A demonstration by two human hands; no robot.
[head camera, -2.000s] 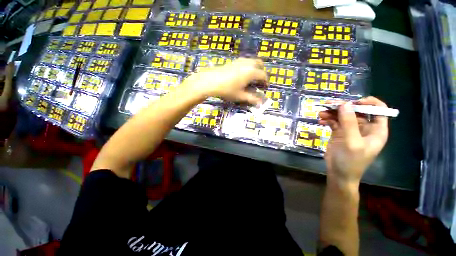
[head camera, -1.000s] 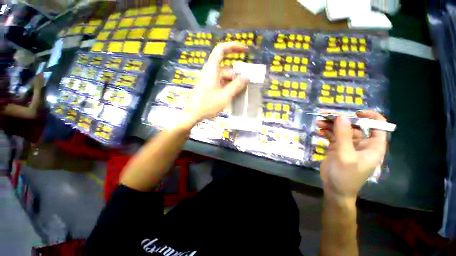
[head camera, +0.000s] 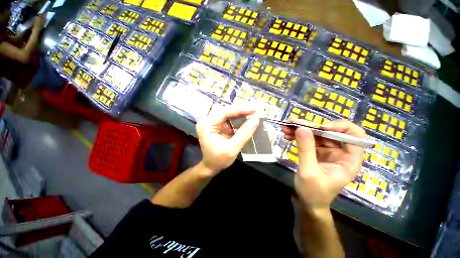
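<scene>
My left hand [head camera: 224, 136] holds a white-edged card with grey-beige blocks [head camera: 258, 142] between thumb and fingers, over the tray's front edge. My right hand [head camera: 328, 161] holds white-handled tweezers [head camera: 335, 135] like a pen. Their dark tips point left and meet the card's upper part at my left fingertips. Whether the tips hold a piece is too small to tell. The large clear blister tray [head camera: 174, 98] lies under both hands, with a dark panel with yellow squares [head camera: 335, 74] in most pockets. Glare covers its near left pockets.
A second clear tray [head camera: 121, 103] lies to the left, with yellow-faced panels [head camera: 182, 11] behind. White sheets [head camera: 409, 30] lie on the brown board [head camera: 323, 15]. A red stool [head camera: 118, 151] stands below the bench. Another person's arm [head camera: 25, 50] is at the far left.
The card, lifted off the tray area a second ago, is now lower and nearer me, and the tweezer tips have moved left to it. The view has shifted and tilted.
</scene>
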